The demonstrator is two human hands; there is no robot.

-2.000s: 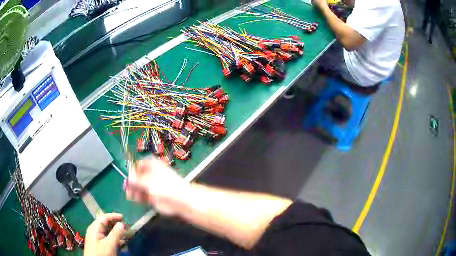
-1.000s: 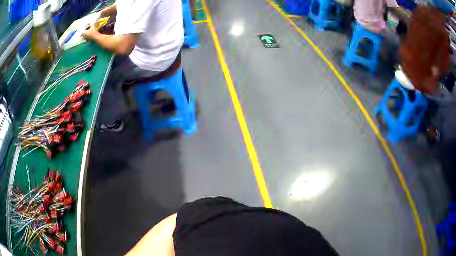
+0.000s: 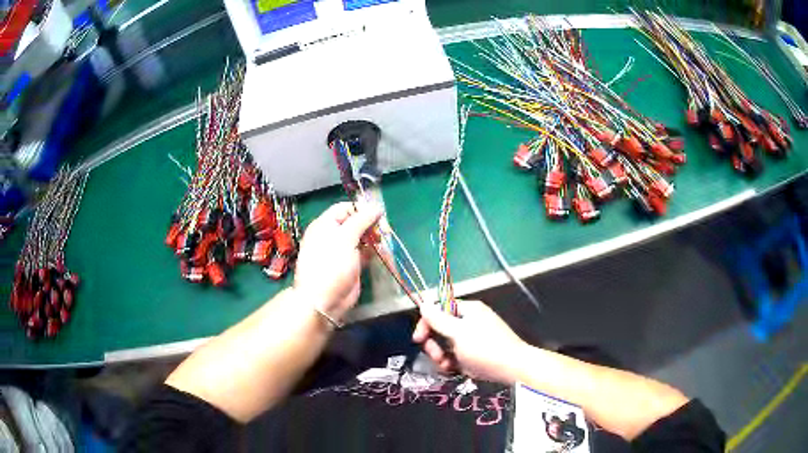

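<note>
My right hand [image 3: 461, 336] is closed on the lower end of a wire harness [image 3: 446, 234] at the bench's front edge; its housing is hidden in the fist. Some of its wires stand up loosely beside the machine. My left hand [image 3: 335, 257] pinches other wires of the harness just below the black twisting head [image 3: 354, 146]. Those wires run from my right hand through my left fingers up to the head. Whether the head grips their ends cannot be told. The white wire twisting machine [image 3: 354, 97] stands behind my hands.
Harness piles with red plugs lie left [image 3: 235, 226] and far left [image 3: 44, 296] of the machine, and right [image 3: 611, 168] and far right [image 3: 744, 133]. A grey cable [image 3: 492, 239] crosses the bench edge. A blue stool [image 3: 766, 274] stands on the floor at right.
The view has swung from the aisle back to the machine. Both hands are now in view, together on one harness in front of the twisting head.
</note>
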